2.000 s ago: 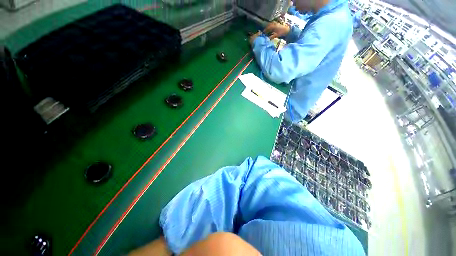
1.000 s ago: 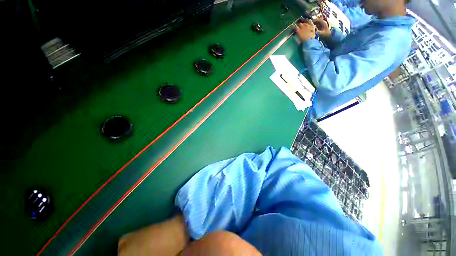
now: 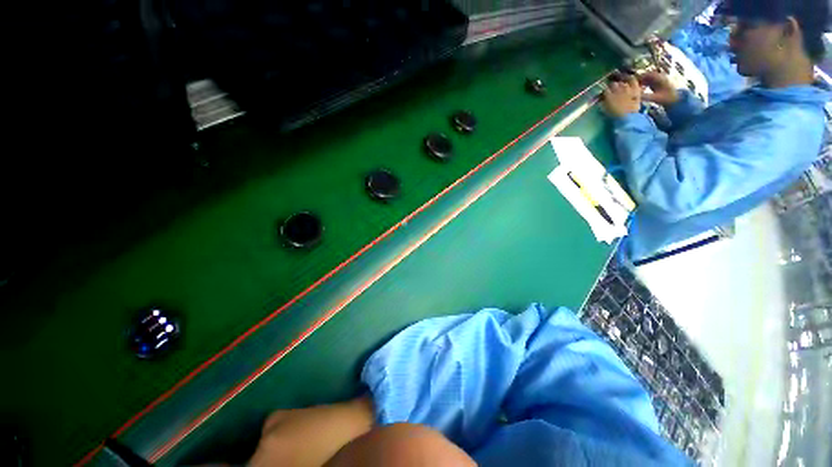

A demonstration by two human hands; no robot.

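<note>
My right hand [image 3: 296,438] shows only as the wrist and part of its back at the bottom edge, below a blue sleeve. Its fingers are cut off, so what it holds cannot be told. My left hand is not in view. A blurred skin-coloured shape overlaps the bottom edge beside the wrist. Several round black units lie spaced on the green conveyor belt [image 3: 237,301]. The nearest clear one [image 3: 154,333] shines with white reflections; another black disc [image 3: 301,230] lies farther along. A dark bar-like thing [image 3: 125,452] is cut off at the lower left.
Red lines border the belt beside the green mat [image 3: 474,264]. White papers [image 3: 593,191] with a yellow-black marker lie at the mat's right edge. A clear blister tray [image 3: 652,351] sits lower right. Dark stacked trays [image 3: 365,82] stand beyond the belt. A worker in blue [image 3: 721,164] sits at upper right.
The view has swung left and down, so the belt, discs and papers appear farther right. The shiny unit is now fully in view. More of my right wrist and hand shows. The other worker's head shows more.
</note>
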